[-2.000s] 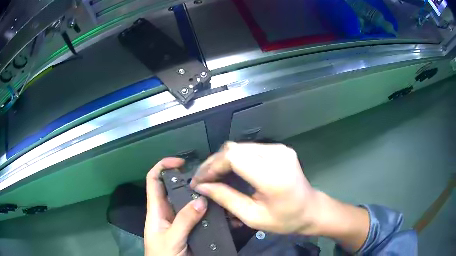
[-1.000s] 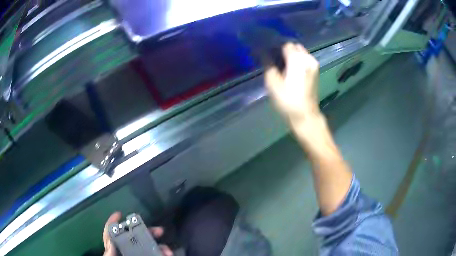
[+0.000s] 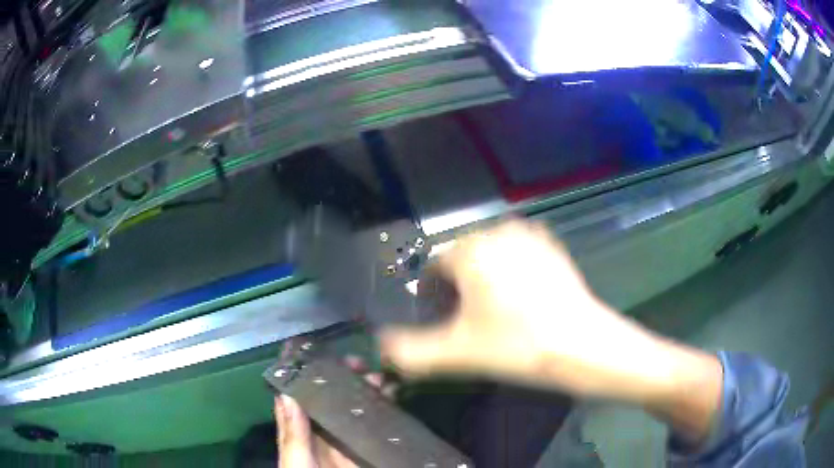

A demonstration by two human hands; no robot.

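Observation:
My left hand (image 3: 306, 439), cut off by the bottom edge, holds a dark grey fixture plate (image 3: 366, 420) with small bright screws, tilted, in front of the ledge. My right hand (image 3: 521, 311) is blurred, to the right of and above that plate. Its thumb and fingers close around a blurred grey flat piece (image 3: 343, 274); its outline and kind are unclear. Behind it, the screwed end of dark stacked fixtures (image 3: 398, 245) shows at the machine edge, partly covered.
The silver ledge (image 3: 174, 343) runs across above pale green doors. Blue strip (image 3: 183, 302) and red strip (image 3: 567, 186) mark the dark bed. Silver rails (image 3: 366, 59), a glaring light panel (image 3: 631, 41) and a blue patch with a crumpled thing (image 3: 681, 123) lie behind.
My right hand has come back left from the blue area to above the held plate. The view has shifted, and the plate in my left hand now shows more fully and at a different tilt.

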